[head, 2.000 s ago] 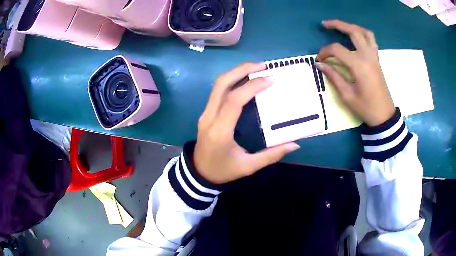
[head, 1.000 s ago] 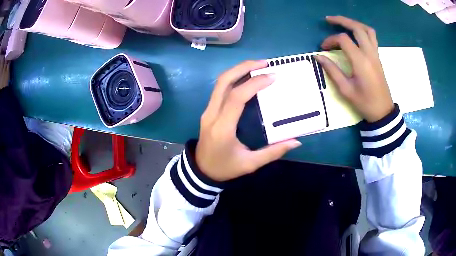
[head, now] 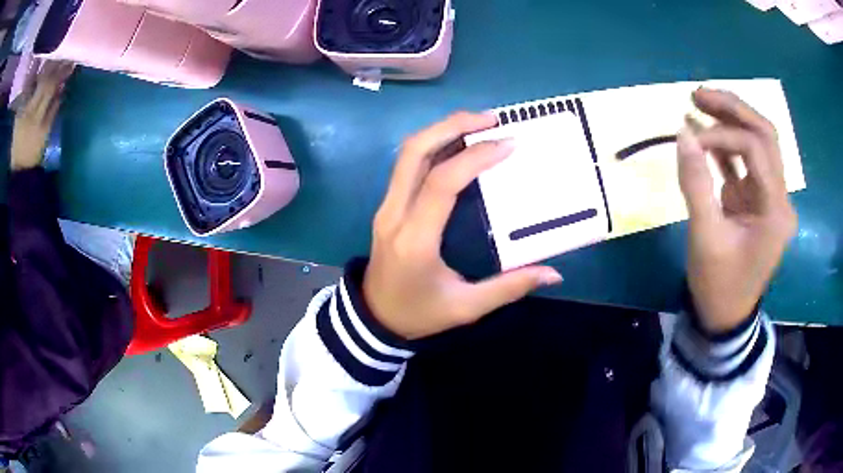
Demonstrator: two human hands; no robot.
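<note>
My left hand (head: 416, 231) grips a housing (head: 541, 185) by its sides. Its flat pale face is up, with one black strip (head: 554, 224) near the lower edge. The housing lies on the strip sheet (head: 647, 199); a row of black bars shows along the housing's top and right edges. My right hand (head: 735, 194), slightly blurred, pinches one end of a loose black strip (head: 647, 145) between thumb and forefinger, above the bare part of the sheet. The strip's free end points left.
A single housing (head: 274, 166) lies at left, its dark ringed end showing and dark bars on its side. Stacked housings (head: 176, 55) stand at the upper left, with a small white tag (head: 367, 83). Another person's hand (head: 39, 115) is at the far left. A red stool (head: 185, 328) stands below.
My right hand has pulled a black strip off the sheet and moved right and down with it. My left hand and its housing have barely moved. Another person's hand has appeared at the left.
</note>
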